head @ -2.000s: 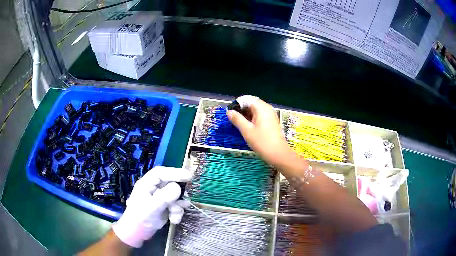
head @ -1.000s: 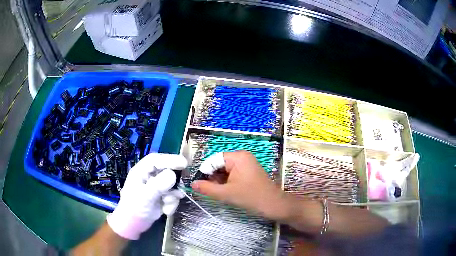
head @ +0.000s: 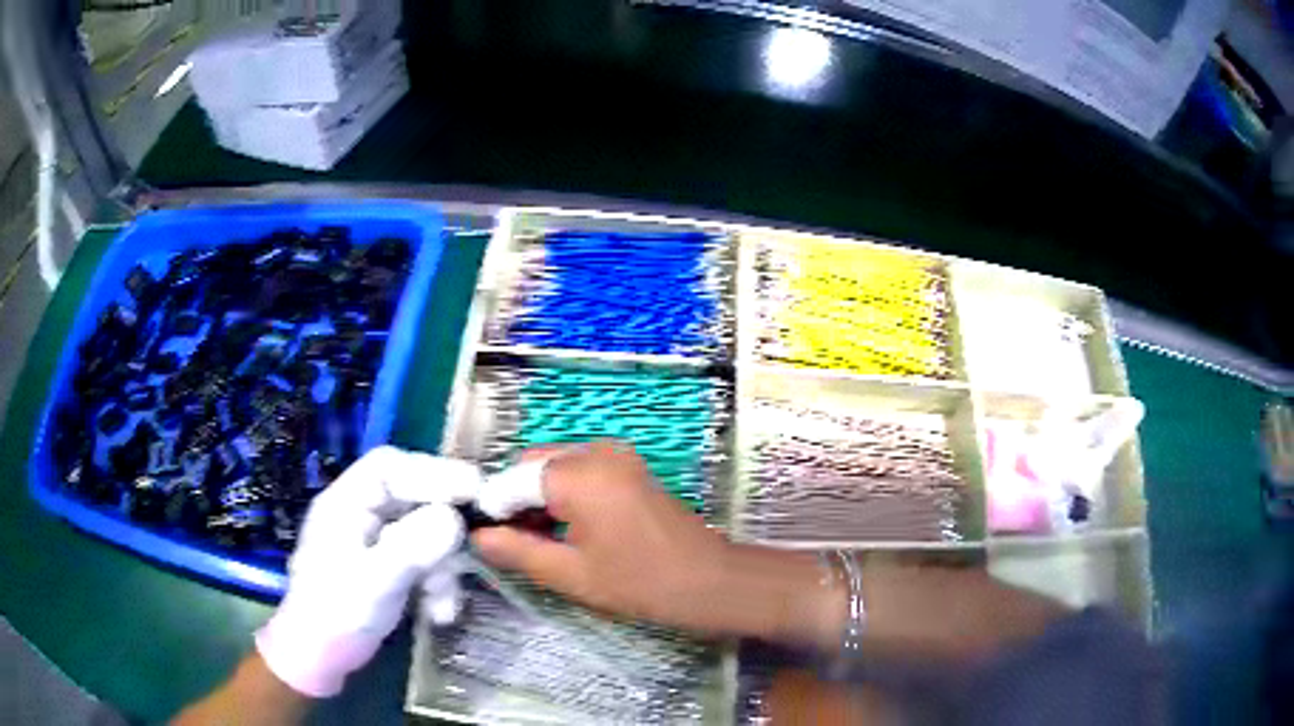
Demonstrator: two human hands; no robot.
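Note:
My left hand (head: 376, 567), in a white glove with a pink cuff, grips a small dark connector housing (head: 470, 516), mostly hidden between the fingers. A thin white wire trails from it over the tray. My right hand (head: 617, 532), bare with white-covered fingertips, is at the housing, its fingertips touching or nearly touching the gloved ones. Something dark shows between its thumb and finger; blur hides what it is. The hands are over the left edge of the wire tray (head: 737, 411), by the green wires (head: 617, 411) and white wires (head: 568, 660).
Blue bin (head: 399, 341) of black housings at left. The tray also holds blue wires (head: 617, 291), yellow wires (head: 852, 305), brown wires (head: 852, 475) and a pink-and-white item (head: 1015, 475). White boxes (head: 291, 85) stand behind; a printed sheet (head: 1079, 50) is at the upper right.
My right hand has moved from the blue wires down and left to my gloved left hand, where the fingers now meet. The blue and green wires are uncovered. The whole view has shifted somewhat.

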